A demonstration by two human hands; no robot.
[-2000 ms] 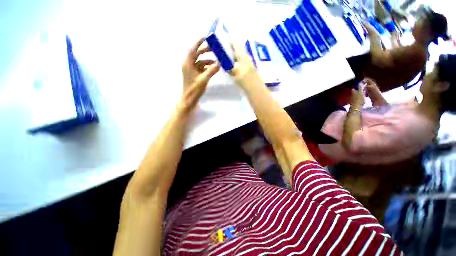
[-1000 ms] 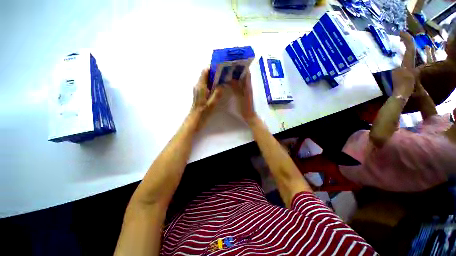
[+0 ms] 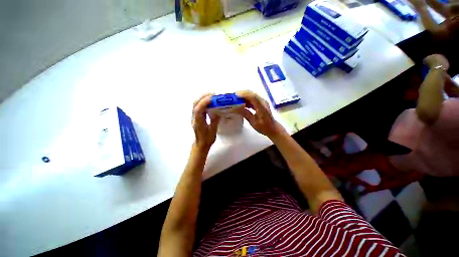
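Observation:
A small blue-and-white retail box [image 3: 230, 120] is held upright between my hands above the white table [image 3: 181, 65]. Its blue short end faces up and its white face shows below. My left hand [image 3: 204, 120] grips its left side. My right hand [image 3: 256, 114] grips its right side near the top end. A single box [image 3: 278, 85] lies flat to the right of my right hand. A stack of boxes [image 3: 121, 143] stands at the left, its blue spines facing right.
A fanned pile of boxes [image 3: 327, 37] lies at the back right. A yellow bundle [image 3: 201, 11] and a blue item in plastic [image 3: 276, 6] are at the back. A small dark ring [image 3: 46, 159] lies at the far left. A person's arm [image 3: 430, 93] is at the right.
The view has shifted, showing more of the table's back. The held box has turned so its blue end is up and its white face shows. Both hands now grip its sides near the top.

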